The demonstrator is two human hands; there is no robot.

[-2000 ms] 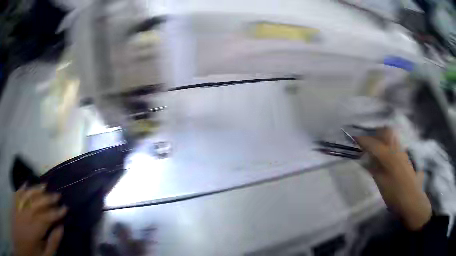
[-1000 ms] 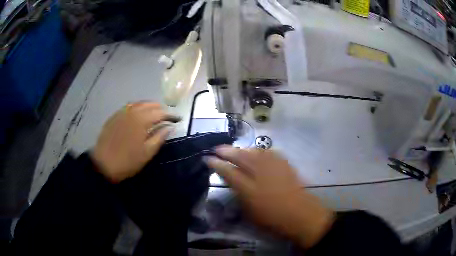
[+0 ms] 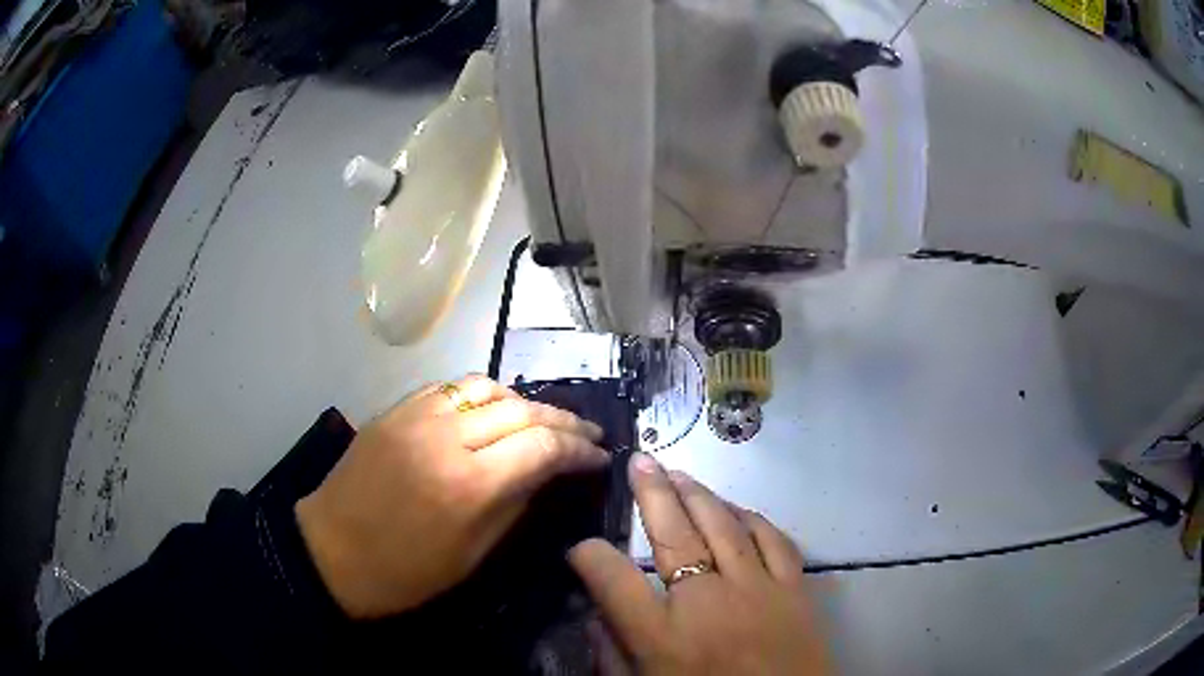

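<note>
The dark garment piece lies on the machine bed, its far edge at the presser foot and its right edge running towards me. My left hand lies on it, fingertips pressing near the right edge just below the foot. My right hand is at the same edge, index fingertip beside my left fingertips and thumb on the cloth lower down. The shiny round needle plate shows right of the foot. The needle tip cannot be made out. My left palm and sleeve hide much of the cloth.
The sewing machine head stands over the bed, with a cream tension dial low on it. A small holed disc is beneath the dial. A cream lamp is at left. Thread snips lie far right. A blue bin stands beyond the table.
My right hand has come from beside the snips at far right onto the cloth. My left hand has moved right, close to the foot. The cloth's stitched band has turned from its sideways lie.
</note>
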